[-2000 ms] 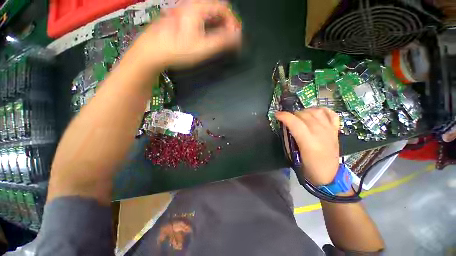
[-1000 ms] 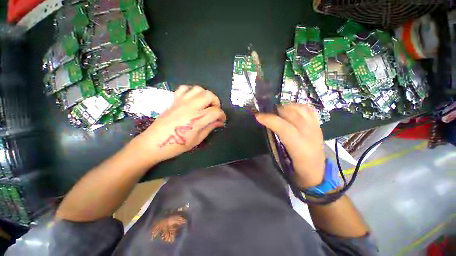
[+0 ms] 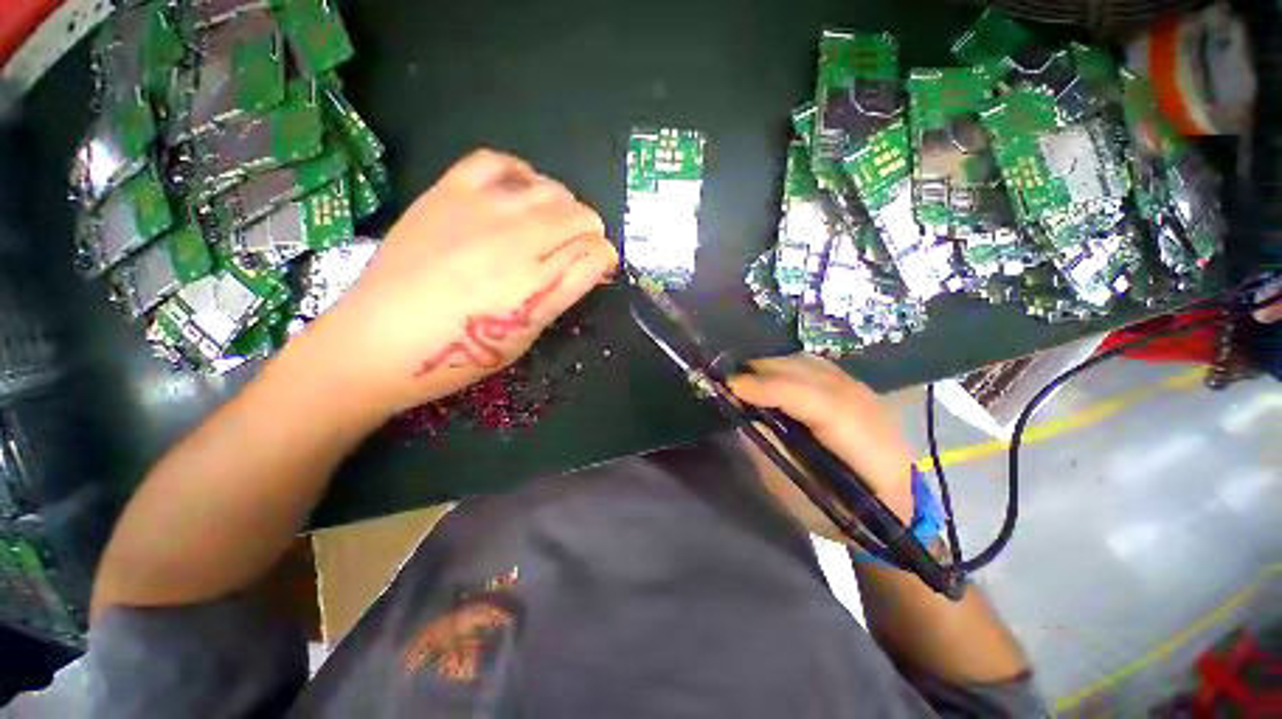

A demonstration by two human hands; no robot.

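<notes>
A circuit board (image 3: pixel 661 211), green at its far end and silver-white nearer me, lies singly on the dark green mat. My right hand (image 3: pixel 823 407) holds a soldering iron (image 3: pixel 689 351), its tip pointing up and left. My left hand (image 3: pixel 492 281), with red marks on its back, is closed at the fingertips, pinching a tiny red component (image 3: pixel 609 263) at the iron's tip, left of the board's near end. The component is mostly hidden by the fingers. A loose pile of red components (image 3: pixel 485 405) lies below my left hand, partly covered by it.
Overlapping boards (image 3: pixel 232 155) stand in stacks at the left. More boards (image 3: pixel 970 183) lie heaped at the right. An orange-and-white ring (image 3: pixel 1188 70) is at the far right corner. A black cable (image 3: pixel 1015 464) loops past the bench edge. A blue band (image 3: pixel 925 506) is on my right wrist.
My left hand came down from the far side, passed the red pile and moved to the iron's tip. The single board now lies in the middle; the iron has swung down and left.
</notes>
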